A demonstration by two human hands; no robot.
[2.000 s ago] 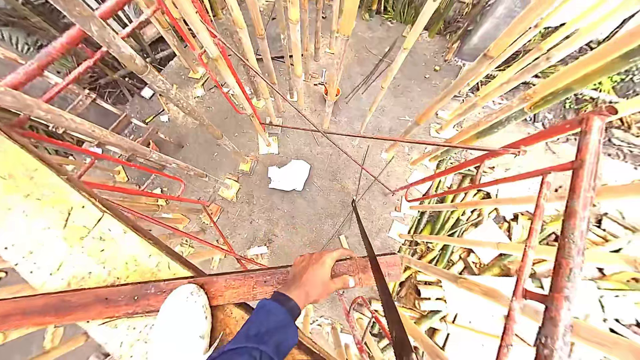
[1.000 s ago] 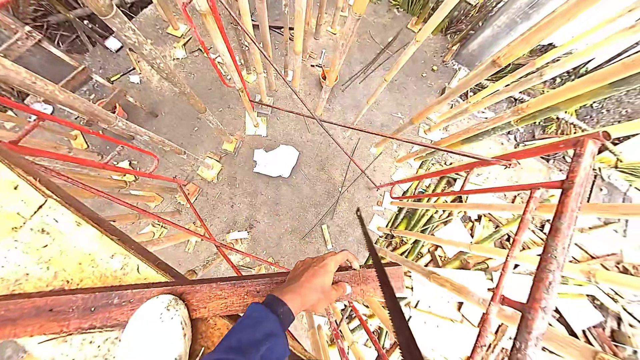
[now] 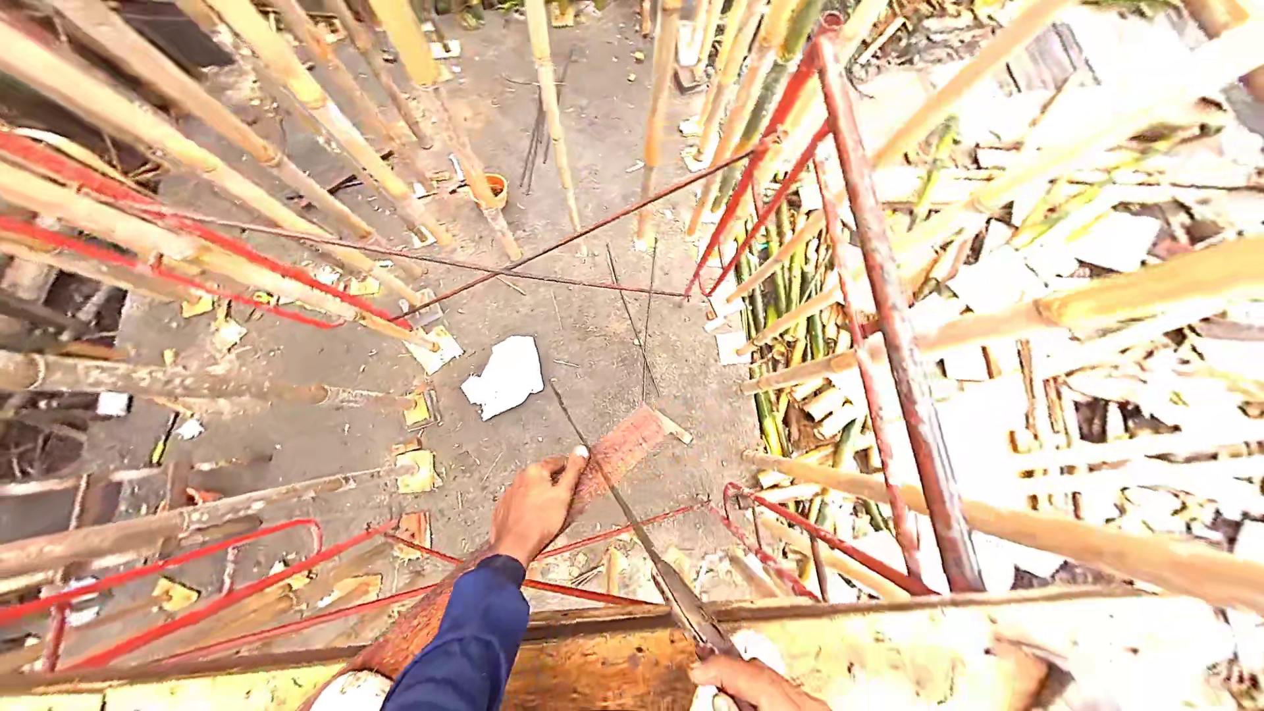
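Note:
My left hand [image 3: 538, 502], in a blue sleeve, grips a reddish wooden board [image 3: 624, 449] whose end juts out over the drop. Close to its thumb, the blade of a handsaw [image 3: 647, 548] lies across the board. At the bottom edge, my right hand [image 3: 755, 683] is closed around the saw's handle, which is mostly hidden. Below my left arm, the board runs back beside a white shoe [image 3: 354, 691].
A plywood platform edge [image 3: 948, 632] crosses the bottom. Red scaffold frames [image 3: 894, 326] stand on both sides, with thin cross braces between them. Several bamboo poles [image 3: 553, 118] rise from the concrete floor [image 3: 592, 346] far below, around a white scrap [image 3: 506, 377].
The board, horizontal before, now points diagonally up and away, with my left hand still on it. My right hand has come into view at the saw's handle. The view has turned.

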